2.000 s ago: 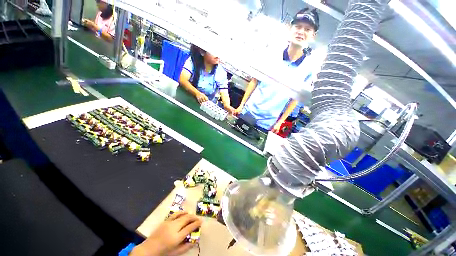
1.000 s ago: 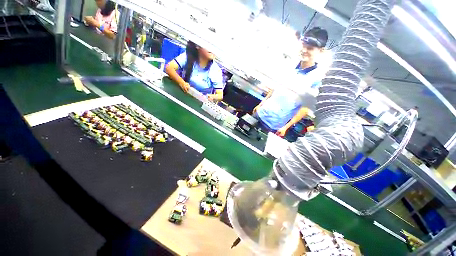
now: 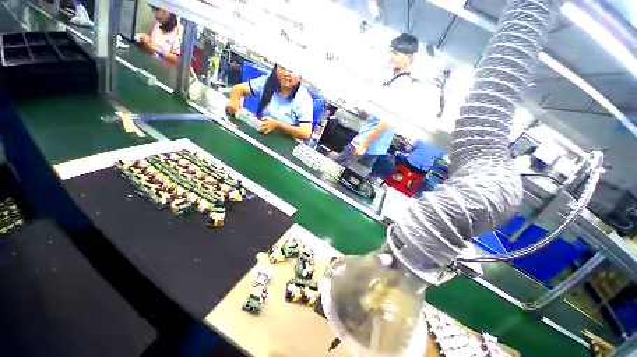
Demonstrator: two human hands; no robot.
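Observation:
Neither of my hands is in view. On the tan work board point(image 3: 244, 324), a joined board and housing point(image 3: 255, 298) lies alone at the left, its white part toward the back. Several circuit boards point(image 3: 303, 291) lie grouped to its right, beside the fume extraction hood point(image 3: 374, 307). A thin dark tip point(image 3: 334, 344) shows near the lower edge, perhaps the soldering iron; what holds it is hidden. Rows of circuit boards point(image 3: 183, 183) lie on the black bench mat point(image 3: 160, 258).
White plug housings point(image 3: 461, 338) are massed right of the hood. The ribbed grey hose point(image 3: 489, 125) hangs at the right. A green conveyor point(image 3: 272, 171) runs behind the bench. A black tray point(image 3: 45, 63) stands far left. People in blue and pink are across the conveyor.
My left hand, at the work board two seconds ago, has left the picture, and the joined board lies uncovered. The view has shifted slightly. The standing person across the conveyor has turned and moved.

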